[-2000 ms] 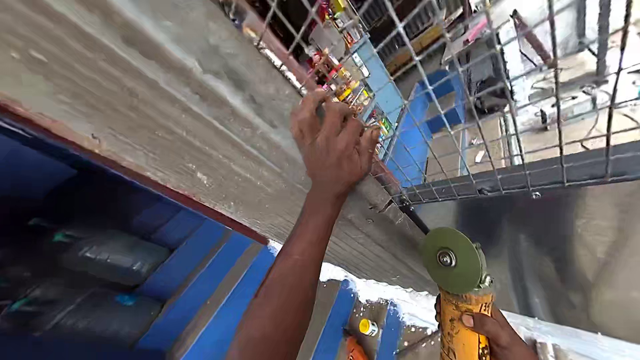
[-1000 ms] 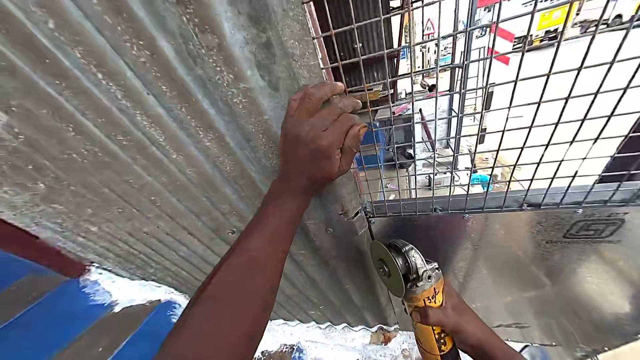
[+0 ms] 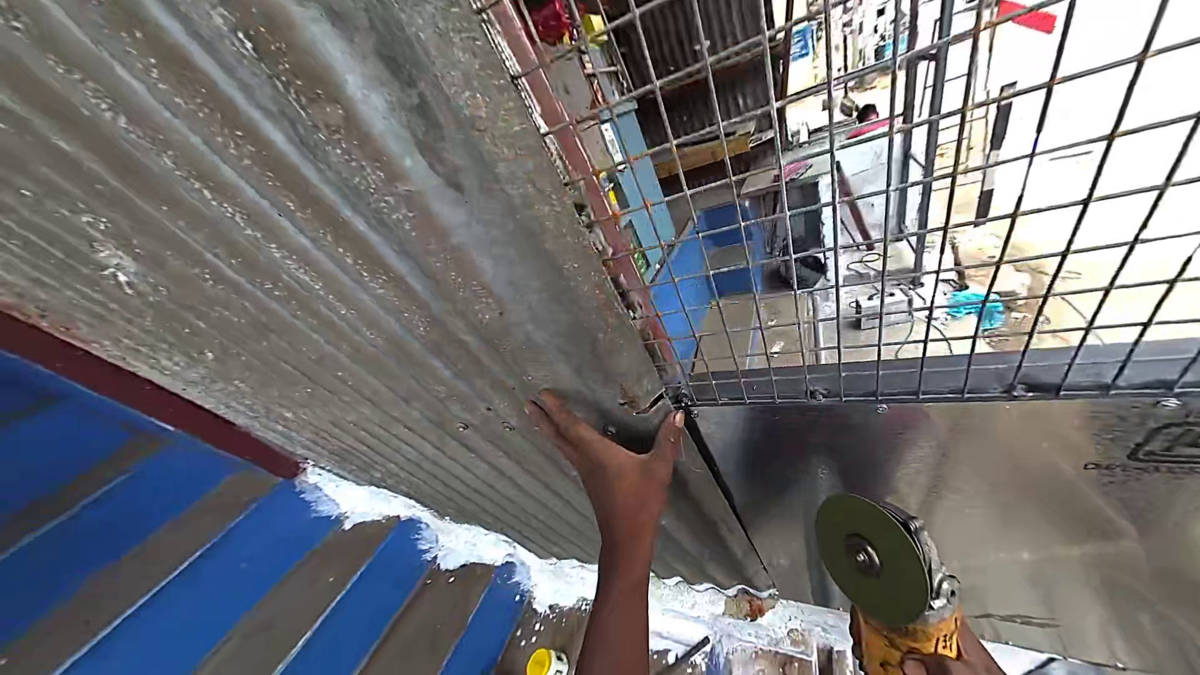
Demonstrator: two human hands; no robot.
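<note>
My left hand rests with spread fingers on the corrugated metal sheet, its thumb near the lower corner of the wire mesh. At the bottom right my right hand grips a yellow angle grinder, partly cut off by the frame edge. The grinder's green disc stands in front of the smooth metal panel, right of the dark gap between the panel and the corrugated sheet. Whether the disc spins cannot be told.
Blue and brown painted steps lie at the lower left, beside white-splashed masonry. A small yellow-topped container is at the bottom. A metal frame bar runs under the mesh. Beyond it are a blue bench and a teal bag.
My left hand has moved down the corrugated sheet from beside the mesh edge to below its corner. The grinder now stands farther from the gap. The view has shifted.
</note>
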